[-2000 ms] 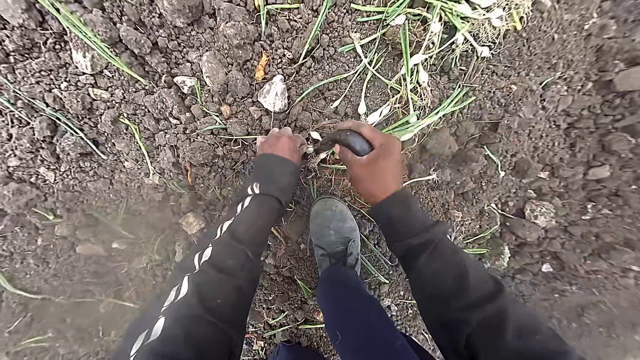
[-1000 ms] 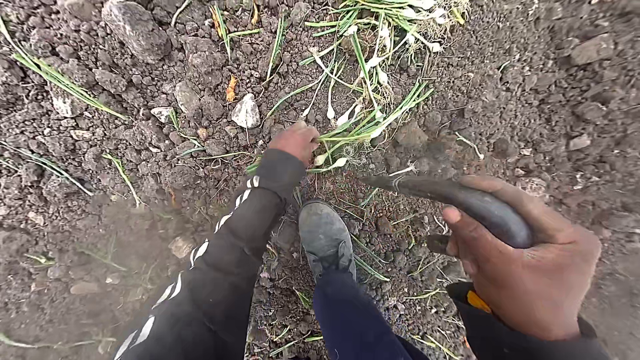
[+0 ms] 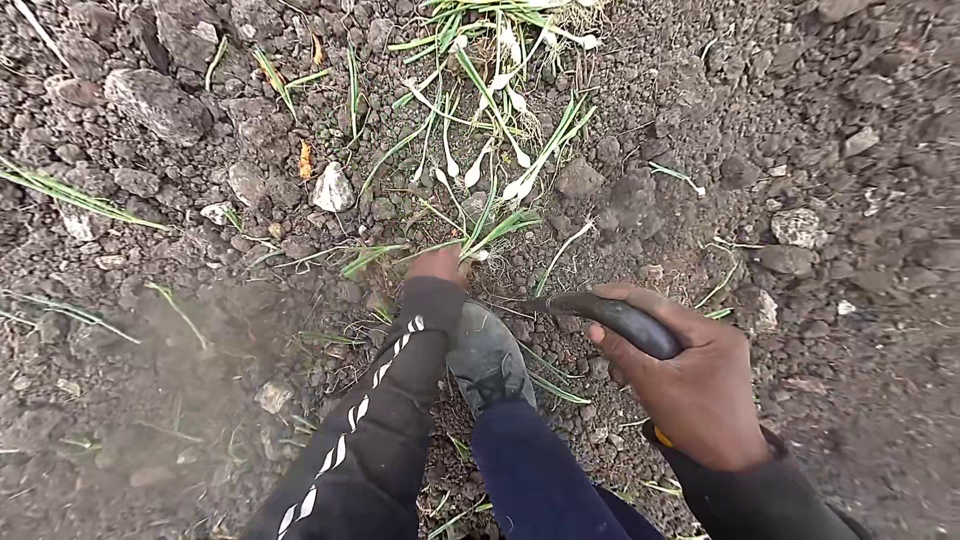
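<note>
My left hand [image 3: 439, 264] is low at the soil just beyond the shoe, its fingers mostly hidden behind the wrist and some green leaves. Small onion plants [image 3: 487, 244] with green leaves and pale roots lie against it; whether it grips them does not show. My right hand [image 3: 686, 367] is wrapped around the dark curved handle of a hand tool [image 3: 622, 319], whose narrow end points left toward the shoe; the working end is hard to make out. Beyond my left hand, several loose onion plants with white bulbs [image 3: 517, 187] lie spread on the soil.
Cloddy brown soil [image 3: 750, 135] surrounds everything. My grey shoe [image 3: 491, 356] stands between my hands. A pale stone [image 3: 332, 187] and a larger grey clod [image 3: 157, 105] lie at the upper left. Loose green leaves [image 3: 75, 196] are scattered at the left.
My right hand moved away from the left with the tool, out to the right, and is now somewhat nearer the shoe again. My left hand stays low by the onion plants.
</note>
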